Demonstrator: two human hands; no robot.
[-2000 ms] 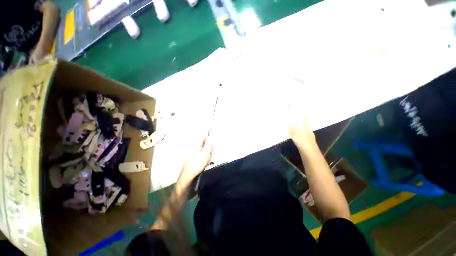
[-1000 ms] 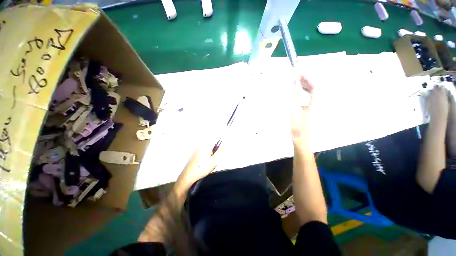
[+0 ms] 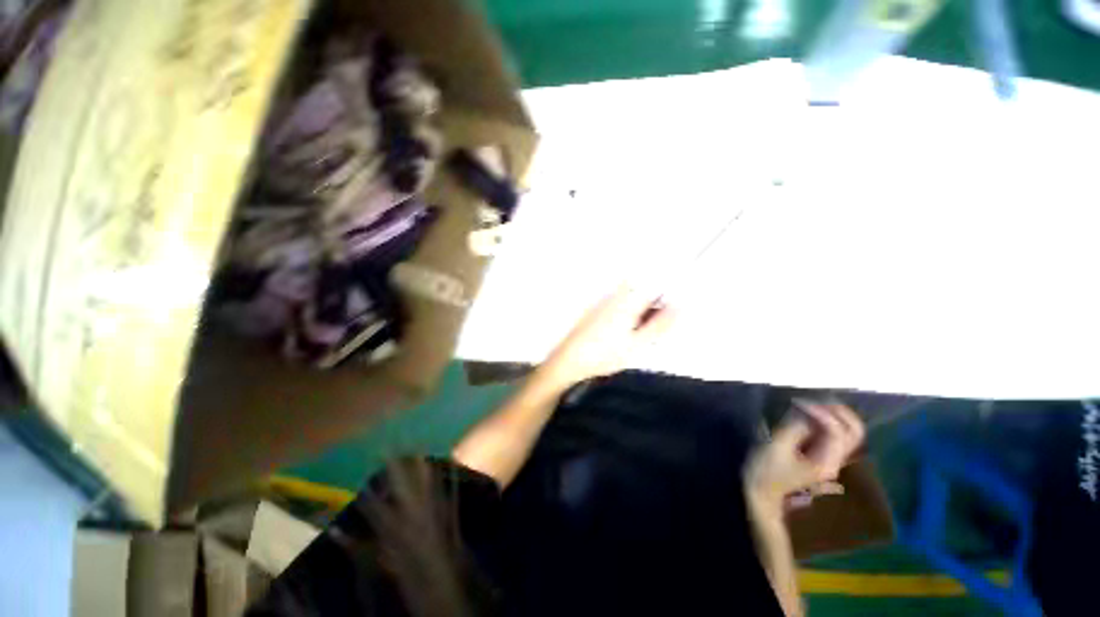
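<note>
My left hand [image 3: 609, 335] is over the front edge of the white work sheet [image 3: 941, 265], closed on the dark grip of a small hammer [image 3: 718, 239]. Its thin shaft points up and right to a small head. My right hand [image 3: 811, 448] is below the sheet's edge, over the small lower box [image 3: 854, 512], fingers curled. A small pale piece shows just under its fingers; blur hides whether it is held. The open parts carton [image 3: 477, 78] at left is full of mixed beige, pink and black shells.
A pale post [image 3: 866, 42] and a clear tube [image 3: 996, 48] stand at the far edge. A dark speck [image 3: 573, 193] lies on the sheet. A blue stool [image 3: 983, 512] and a dark garment are at right. Other cardboard [image 3: 163, 573] is at lower left.
The view has swung, shifting the carton rightward in the picture. My right hand has moved from above the sheet down below its front edge to the lower box. My left hand still holds the hammer.
</note>
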